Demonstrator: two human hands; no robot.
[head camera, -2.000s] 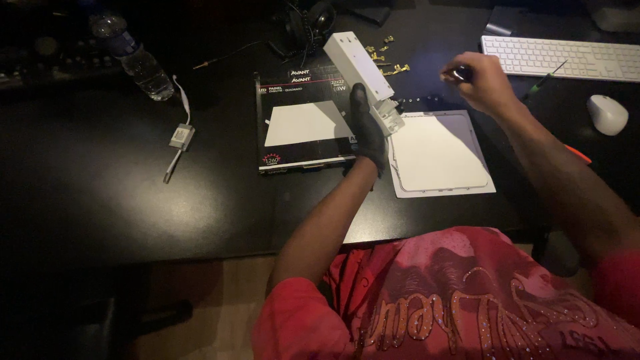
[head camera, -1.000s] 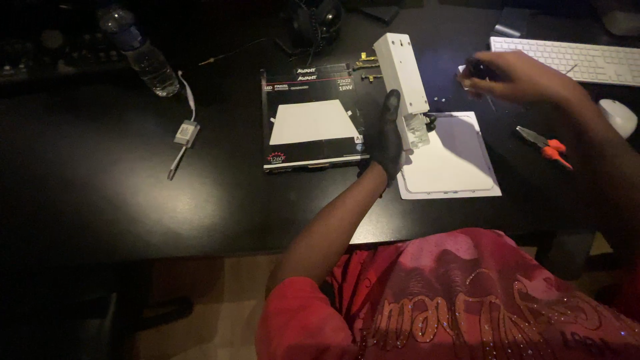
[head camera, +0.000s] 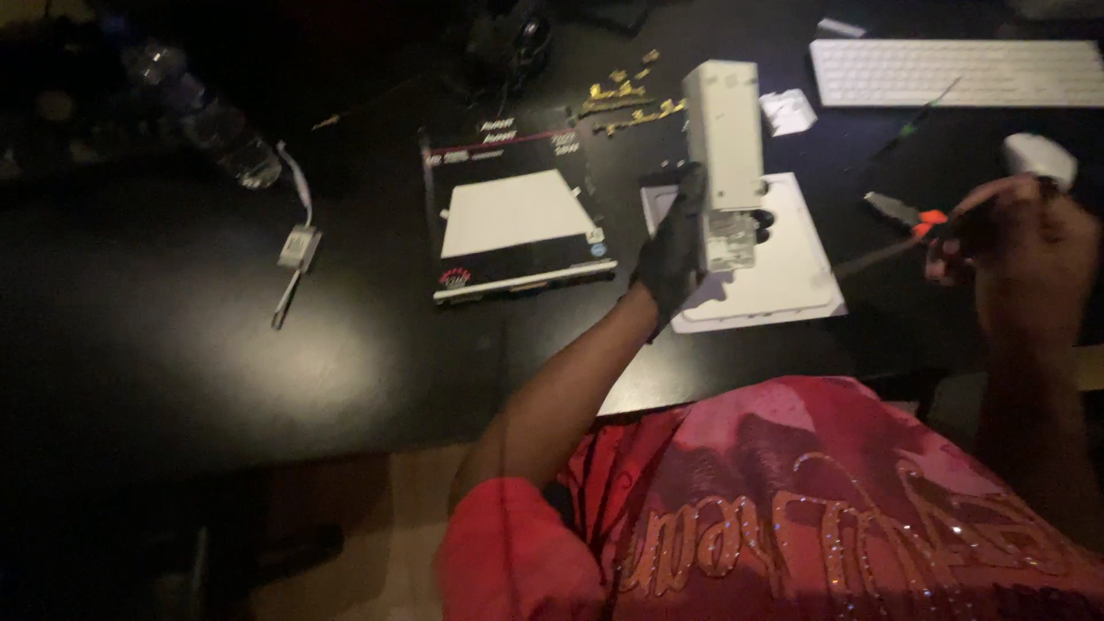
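My left hand (head camera: 677, 246), in a black glove, holds a long white rectangular housing (head camera: 731, 138) upright, with a clear plastic part at its lower end. Below it lies a square white LED panel (head camera: 776, 276) on the desk. At the right my right hand (head camera: 1026, 233) is raised and blurred near the mouse; whether it holds anything is not clear. Pliers with orange handles (head camera: 901, 216) lie just left of it. A small white plastic piece (head camera: 788, 112) rests behind the housing.
A black panel light box (head camera: 517, 216) lies left of my left hand. Brass-coloured terminals (head camera: 617, 99) are scattered behind it. A white driver with leads (head camera: 299, 247) and a plastic bottle (head camera: 224, 134) are farther left. Keyboard (head camera: 957, 73), green screwdriver (head camera: 910, 129) and mouse (head camera: 1039, 159) are at the right.
My right hand has moved from near the keyboard's left end toward the right, near the mouse. The small white piece behind the housing now shows. My left hand still holds the housing.
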